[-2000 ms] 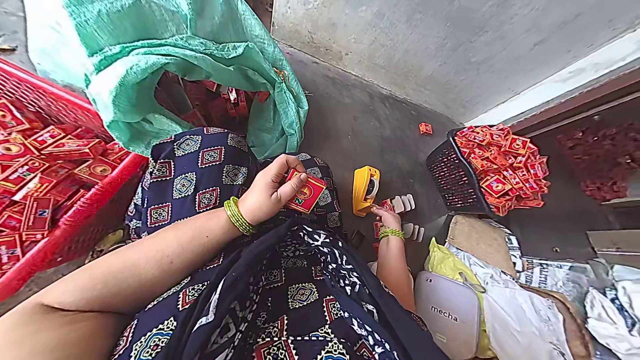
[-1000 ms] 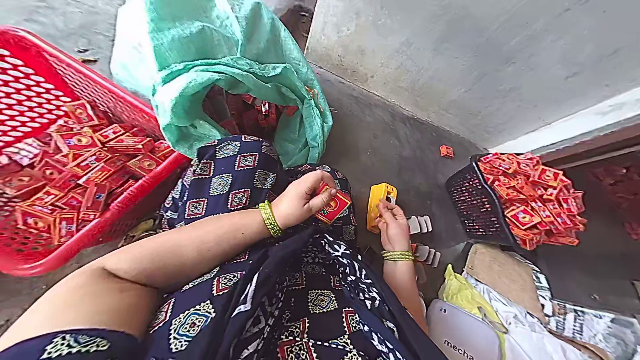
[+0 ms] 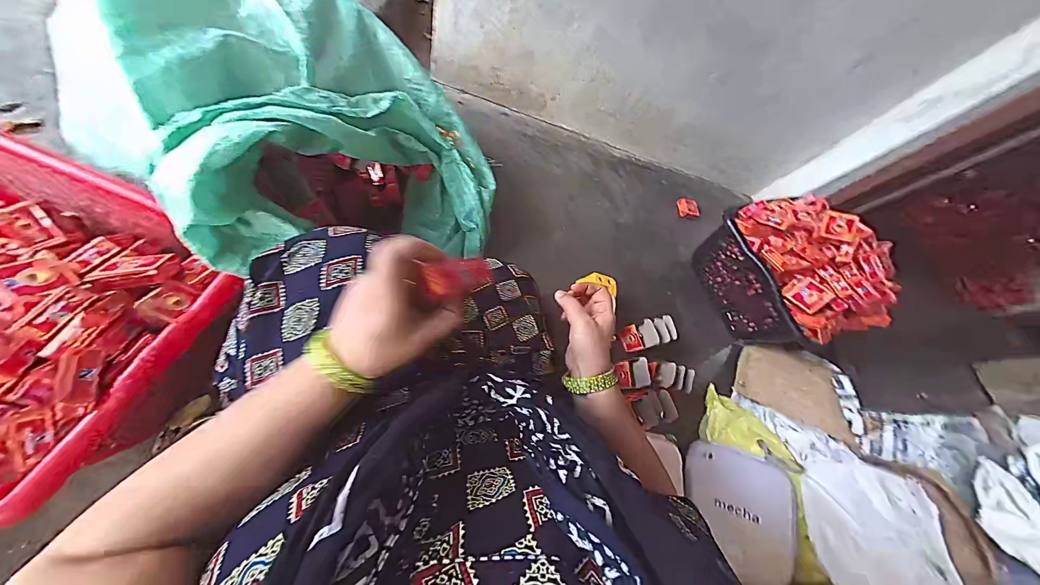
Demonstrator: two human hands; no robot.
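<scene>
My left hand (image 3: 394,309), blurred by motion, grips a small red printed packet (image 3: 457,279) above my knee, on the side of the green woven sack (image 3: 325,122). To its right is my right hand (image 3: 587,317), thumb and fingertips pinched together in front of a yellow object (image 3: 599,282); whether something small is between them is unclear. Beside that wrist, short rows of small red and white-grey packets (image 3: 650,333) lie on the floor. More red packets (image 3: 378,175) show inside the sack's open mouth.
A red plastic basket (image 3: 122,406) full of red packets stands at the left. A black basket (image 3: 731,301) heaped with red packets is at the right, with one loose packet (image 3: 687,208) near it. A pale case (image 3: 741,512) and plastic bags (image 3: 869,512) lie lower right.
My left hand, still with a red packet, has moved away from my right hand toward the sack and red basket. My right hand stays near the yellow object.
</scene>
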